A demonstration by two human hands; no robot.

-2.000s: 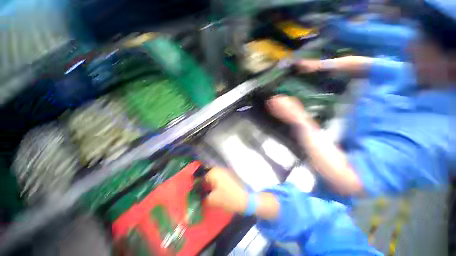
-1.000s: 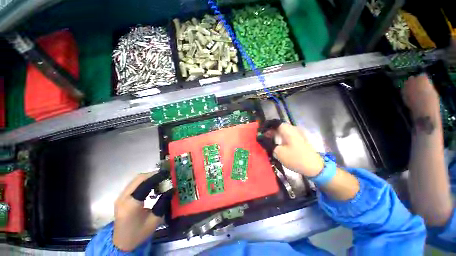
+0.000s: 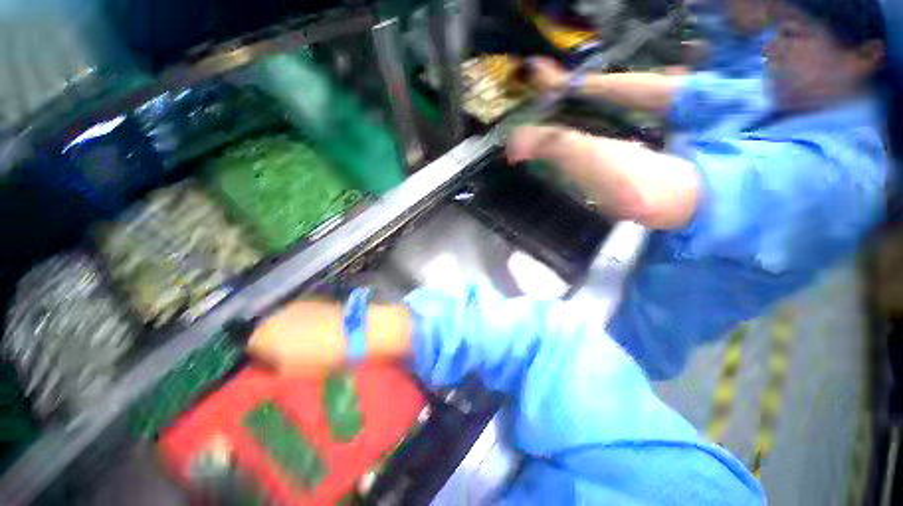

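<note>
The view is blurred. A red separator sheet (image 3: pixel 371 435) lies over the carrier at the lower left. Two daughter boards, one near the middle (image 3: pixel 284 445) and one further right (image 3: pixel 342 405), lie on it. A pale, blurred shape is at the sheet's lower left; I cannot tell what it is. My right hand (image 3: pixel 297 338), with a blue wrist strap (image 3: pixel 356 326), is over the sheet's far edge. Its fingertips are too blurred to show whether it holds anything. My left hand is not in view. A green board edge (image 3: pixel 193 380) shows beyond the sheet.
Bins of silver (image 3: pixel 64 326), beige (image 3: pixel 178 252) and green components (image 3: pixel 282 188) stand behind the metal rail (image 3: pixel 347 232). A worker in a blue smock (image 3: pixel 772 208) is close on the right, arms over the line. Shiny conveyor plates (image 3: pixel 451 252) lie between us.
The view has swung right since one second ago. My right hand has moved from the sheet's right edge to its far edge. My left hand has gone out of view.
</note>
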